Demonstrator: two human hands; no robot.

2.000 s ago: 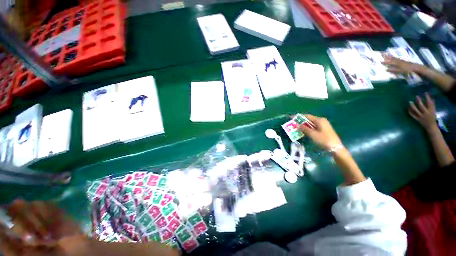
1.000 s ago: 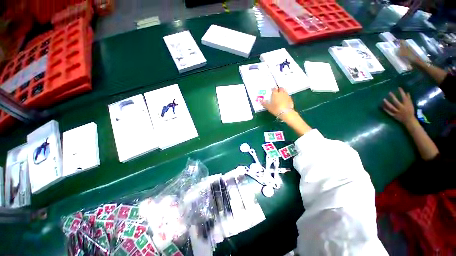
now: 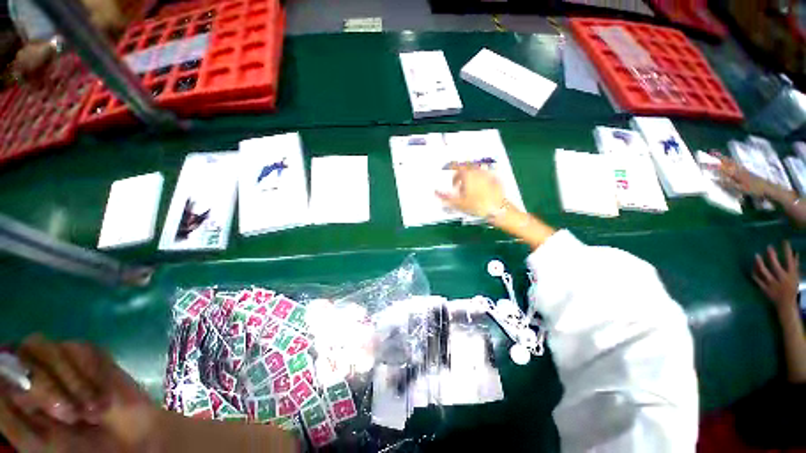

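My right hand (image 3: 477,192), in a white sleeve, is over a pair of white box parts (image 3: 417,181); its fingers hide part of a dark blue figure, and I cannot tell if they hold anything. My left hand (image 3: 66,389) is blurred at the lower left edge, with a small whitish piece (image 3: 15,370) at its fingers. Red-and-green printed packets (image 3: 265,354) lie heaped in a clear polybag (image 3: 399,285). Whitish small bags (image 3: 340,341) and dark slim accessories in clear packs (image 3: 433,354) lie to their right. White corded items (image 3: 513,323) lie beside my right sleeve.
More white boxes (image 3: 272,181) stand in a row across the green surface. Two closed cartons (image 3: 508,80) lie behind. Red trays (image 3: 658,71) are at the far side. Metal posts (image 3: 75,252) cross the left. Another person's hands (image 3: 778,276) are at the right.
The view has shifted, and the boxes show in different places. My right hand has left the box with a red-and-green packet and is over another pair. The loose packets by the cords no longer show.
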